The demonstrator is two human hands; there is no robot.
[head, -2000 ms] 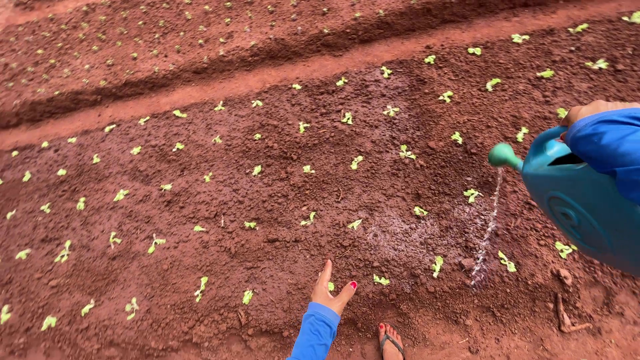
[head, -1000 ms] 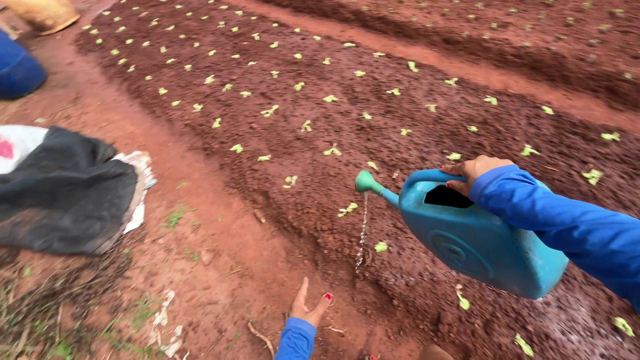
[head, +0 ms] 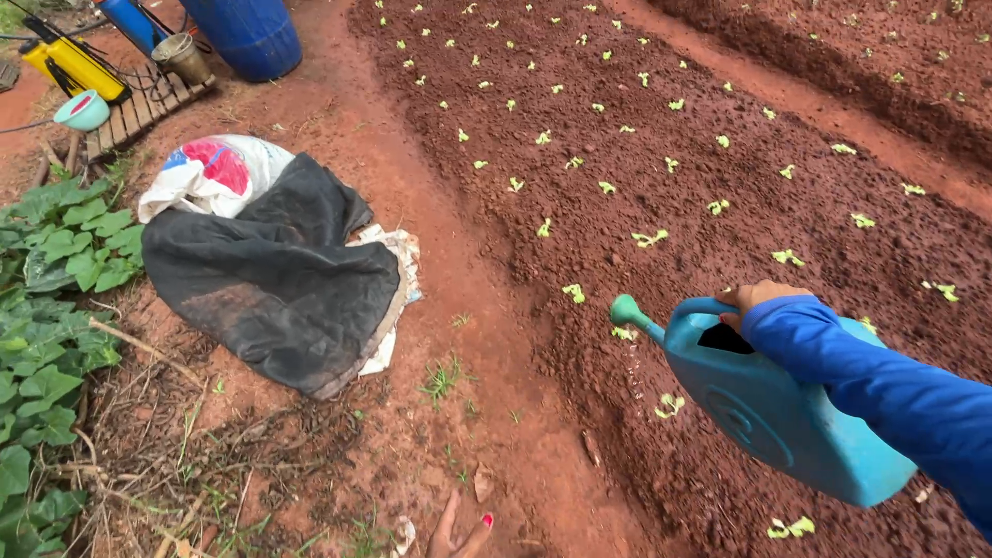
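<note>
My right hand point(head: 763, 298), in a blue sleeve, is closed around the top handle of a blue plastic watering can point(head: 783, 411). The can tilts toward the left, and its green sprinkler head point(head: 626, 310) hangs over the edge of a planted bed. Thin drops of water fall below it near a pale green seedling point(head: 669, 404). Rows of seedlings point(head: 649, 238) stand in the dark, moist red soil. At the bottom edge, my left hand point(head: 459, 535) shows only some spread fingers with a red nail, holding nothing; the rest is cut off.
A dirt path point(head: 465, 310) runs beside the bed. Left of it lie a dark cloth point(head: 271, 287) and a white sack point(head: 260, 167). Farther back are a blue barrel point(head: 248, 35), a yellow sprayer point(head: 74, 66) and a bowl point(head: 82, 111) by a wooden pallet point(head: 132, 116). Leafy plants point(head: 54, 256) grow at left.
The view has swung far left, bringing the path, cloth and barrel into sight. The watering can remains in my right hand; the stream below its head looks thinner. My left hand sits lower in view.
</note>
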